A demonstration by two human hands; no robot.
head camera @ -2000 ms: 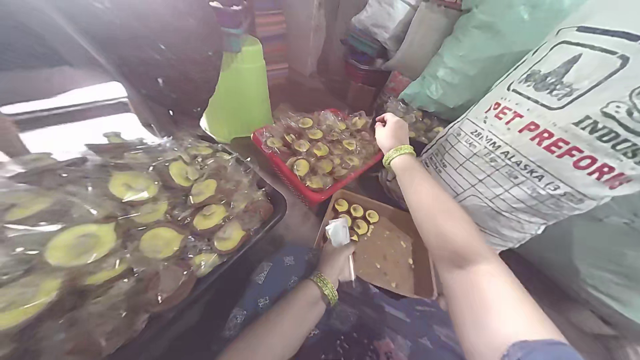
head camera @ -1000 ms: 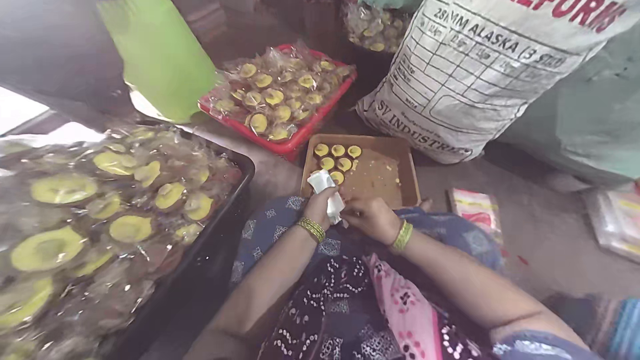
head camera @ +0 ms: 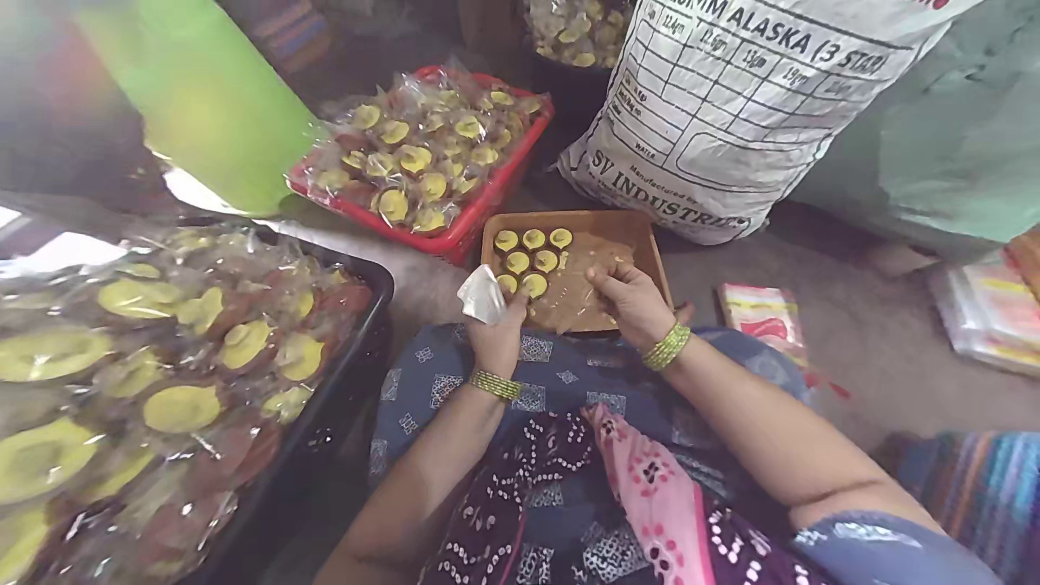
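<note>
My left hand (head camera: 497, 331) holds a folded white sheet or packet (head camera: 481, 294) at the near left corner of a brown tray (head camera: 660, 244). Its fingers reach beside the nearest of several small round cups with yellow filling (head camera: 534, 238), which stand in rows in the tray's left part. Over the tray's right part is my right hand (head camera: 635, 302), its thumb and index finger pinched together; whether something thin is between them cannot be told. Both wrists wear yellow-green bangles.
A red basket (head camera: 487, 223) of wrapped yellow-filled pieces stands behind the tray. A black crate (head camera: 375, 284) of similar wrapped pieces is at left. A printed white sack (head camera: 715, 122) stands behind right. Flat packets (head camera: 762, 317) lie on the floor at right, near striped cloth (head camera: 987, 487).
My right hand was over the red basket two seconds ago, then beside my left hand; now it is over the tray. My left hand keeps the white sheet or packet. The view has tilted down.
</note>
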